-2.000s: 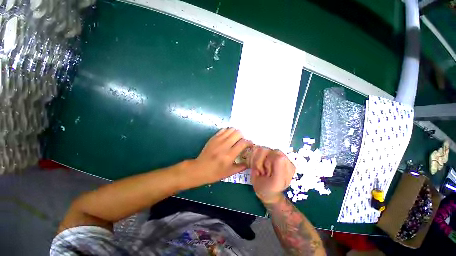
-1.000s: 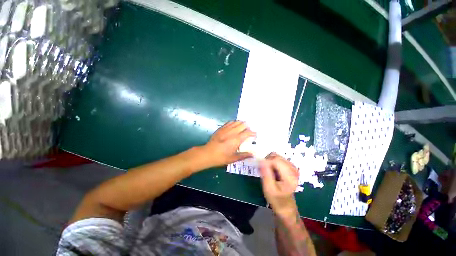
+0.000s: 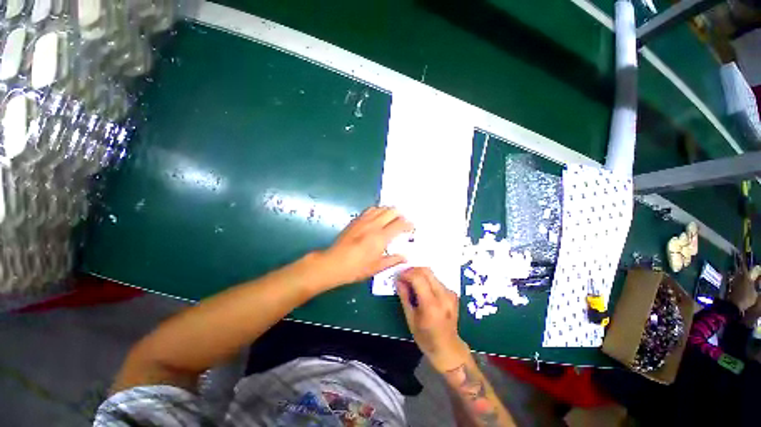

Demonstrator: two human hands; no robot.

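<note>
A pale rounded housing shows at the fingertips of my left hand, over the near part of a long white sheet. My left hand holds it. My right hand is just below and to the right, with its fingers curled together. A small dark thing shows at the right fingertips; it is too small to name. The two hands are apart by a small gap.
Small white pieces lie right of my hands, beside bubble wrap. Further right are a printed sheet, a yellow and black cutter and a parts box. Clear trays stand left. Another person's hand shows far right.
My right hand has come away from the housing and moved down and left, and its fingertips now show a dark thing. The view has shifted, and another person's arm appears at far right.
</note>
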